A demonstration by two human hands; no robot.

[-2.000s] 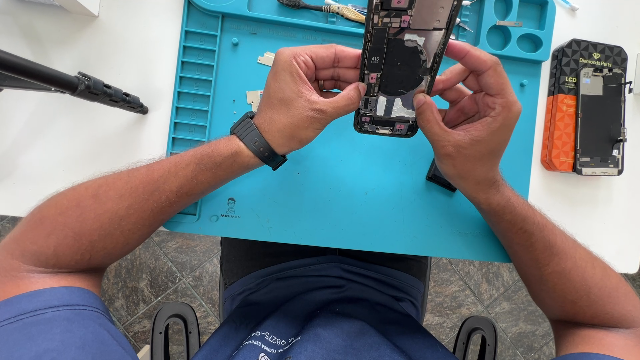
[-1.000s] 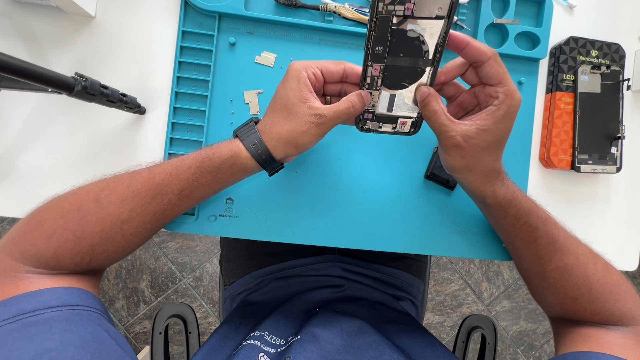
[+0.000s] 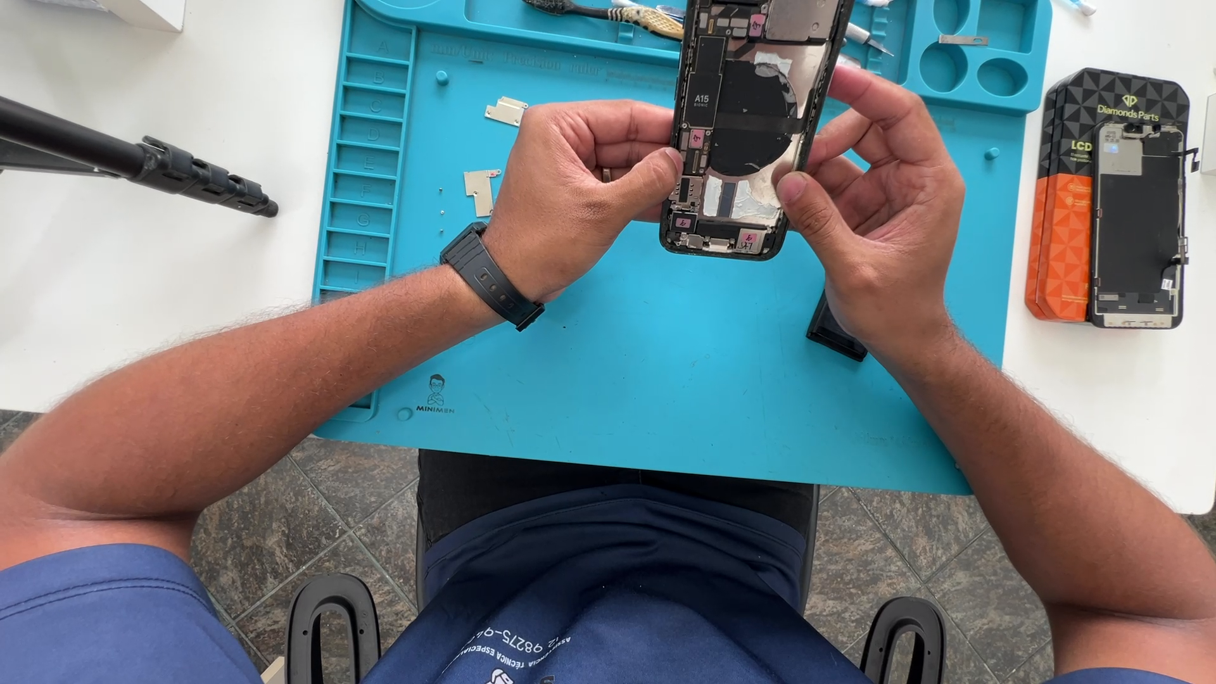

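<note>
An opened smartphone housing (image 3: 750,123) is held upright above a blue silicone repair mat (image 3: 608,380), its inside facing the camera. Logic board, round wireless charging coil and whitish adhesive remnants show in it; its top end is cut off by the frame. My left hand (image 3: 589,190) pinches the lower left edge between thumb and fingers. On the opposite edge, my right hand (image 3: 874,199) grips with the thumb in front and fingers behind. Two small metal shield plates (image 3: 480,192) and tiny screws lie left of my left hand. A black object (image 3: 836,328) is partly hidden under my right hand.
A phone display assembly (image 3: 1138,228) lies on a black and orange box (image 3: 1061,247) at the right. Moulded trays (image 3: 943,66) line the mat's top, with a brush (image 3: 608,13) and a blade (image 3: 963,40) there. A black tripod-like arm (image 3: 142,157) reaches in from the left.
The phone housing has shifted and turned slightly in both hands, which stay on its edges. My left hand hides less of the metal plates than it did two seconds ago.
</note>
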